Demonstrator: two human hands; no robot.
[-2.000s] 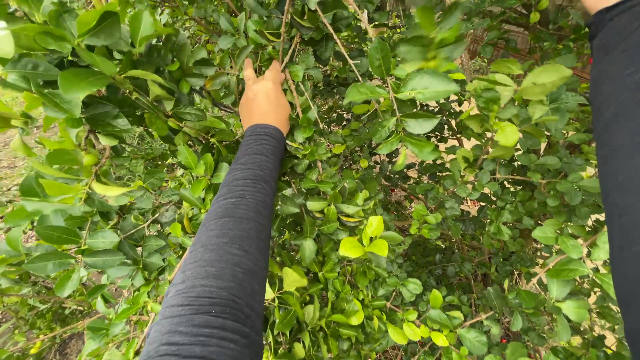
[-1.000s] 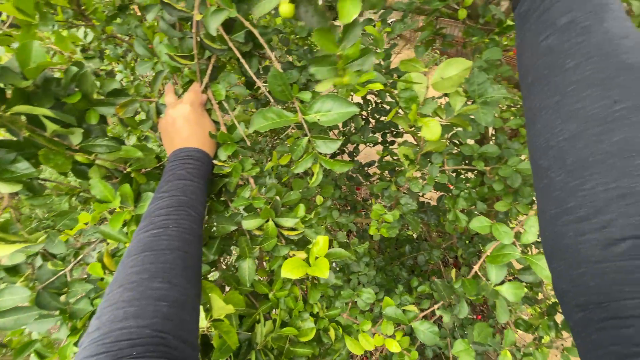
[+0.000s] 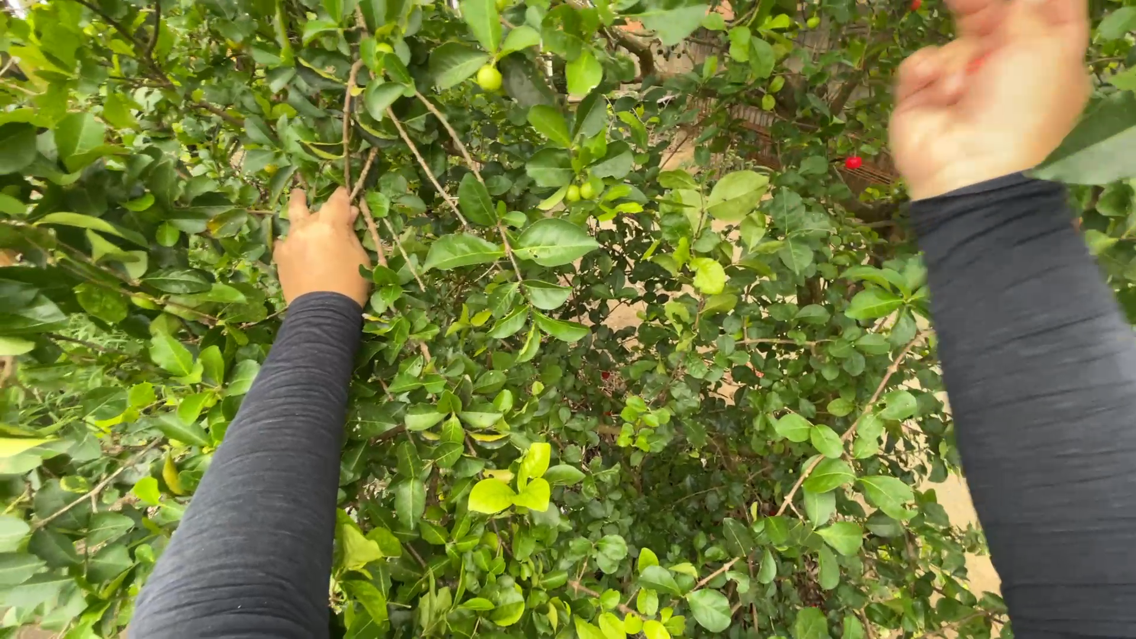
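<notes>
My left hand (image 3: 321, 248), in a dark sleeve, reaches into the bush at the upper left, beside thin brown branches (image 3: 348, 124). Its fingertips are hidden among leaves, so what it grips cannot be told. At the upper right my right hand (image 3: 990, 98) is raised and blurred, its fingers partly beyond the frame's top; a bit of red shows at the palm, too unclear to name. A small red fruit (image 3: 853, 162) hangs to the left of that hand. Green fruits (image 3: 489, 77) hang near the top middle, with more green fruits (image 3: 579, 191) lower down.
Dense leafy branches fill most of the view. A bare twig (image 3: 852, 430) slants through the lower right, and a large leaf (image 3: 1092, 146) overlaps the right wrist area. Behind the foliage are pale ground (image 3: 957, 501) and a brownish slatted surface (image 3: 754, 124).
My right hand has come into view at the upper right; one second ago only its sleeve showed. My left hand remains among the same branches. The view has shifted.
</notes>
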